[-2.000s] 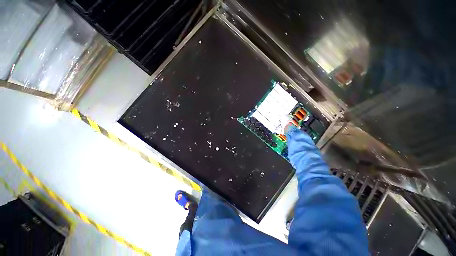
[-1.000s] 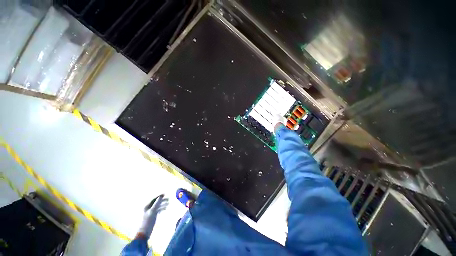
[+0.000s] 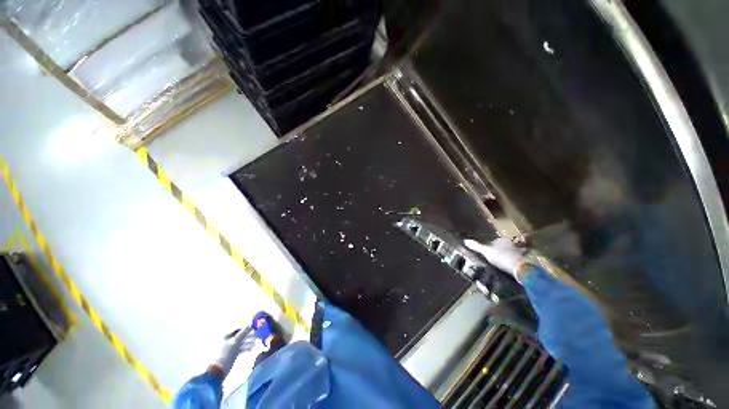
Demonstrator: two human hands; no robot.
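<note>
The power circuit board (image 3: 448, 254) is tipped up and seen nearly edge-on over the lower right part of the black tray surface (image 3: 336, 216). Its large white bars are now hidden. My right hand (image 3: 497, 254), in a white glove, holds the board at its upper right side; the fingertips are partly hidden and blurred. My left hand (image 3: 232, 349), also gloved, hangs low over the floor beside a blue shoe. It looks empty, with its fingers loosely apart.
A stack of black trays (image 3: 304, 56) stands at the top. A dark glossy machine panel (image 3: 559, 152) rises on the right. A slatted rack (image 3: 507, 371) is at the bottom right. Wrapped goods (image 3: 120, 56) are top left, and a black bin (image 3: 24, 319) is at the left edge.
The board has gone from lying flat to tipped on edge, with my right hand now at its side. My left hand has moved slightly closer to the shoe. The view has shifted.
</note>
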